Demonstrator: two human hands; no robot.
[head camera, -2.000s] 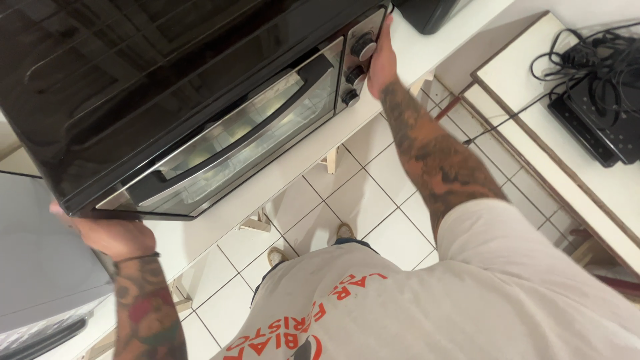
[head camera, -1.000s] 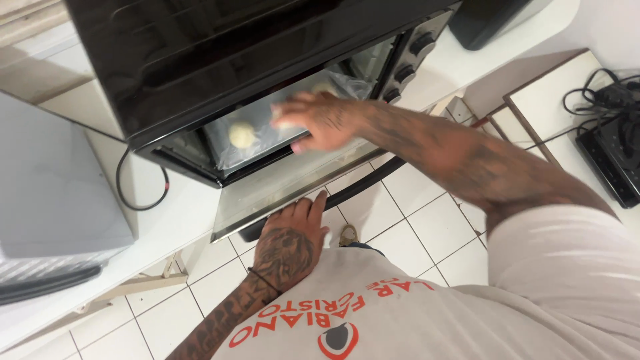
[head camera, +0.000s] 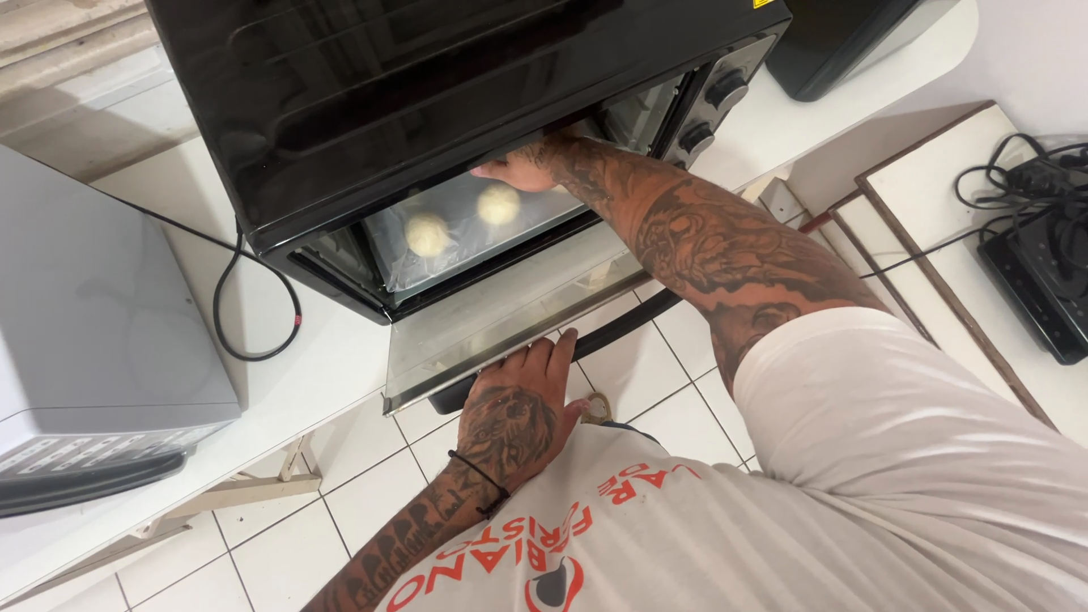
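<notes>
A black countertop oven (head camera: 340, 102) has its glass door (head camera: 510, 306) swung down. My left hand (head camera: 518, 408) rests on the black door handle (head camera: 625, 327), fingers over the door's edge. Inside the oven lies a metal baking tray (head camera: 459, 263) lined with clear plastic film; two pale dough balls (head camera: 427, 234) (head camera: 498, 205) show on it. My right hand (head camera: 527, 166) reaches into the oven above the tray, partly hidden under the oven's top edge, so whether it holds anything cannot be told.
A light grey appliance (head camera: 102, 297) stands left on the white counter (head camera: 331, 357), beside a looped black cable (head camera: 217, 314). Control knobs (head camera: 727, 89) line the oven's right side. A black object (head camera: 824, 51) is behind it. Black devices with tangled cables (head camera: 1037, 263) lie on a surface at right.
The oven door, shut two seconds ago, now hangs open. My left hand has gone from the oven's side to the door handle. My right hand has moved from beside the knobs to inside the oven.
</notes>
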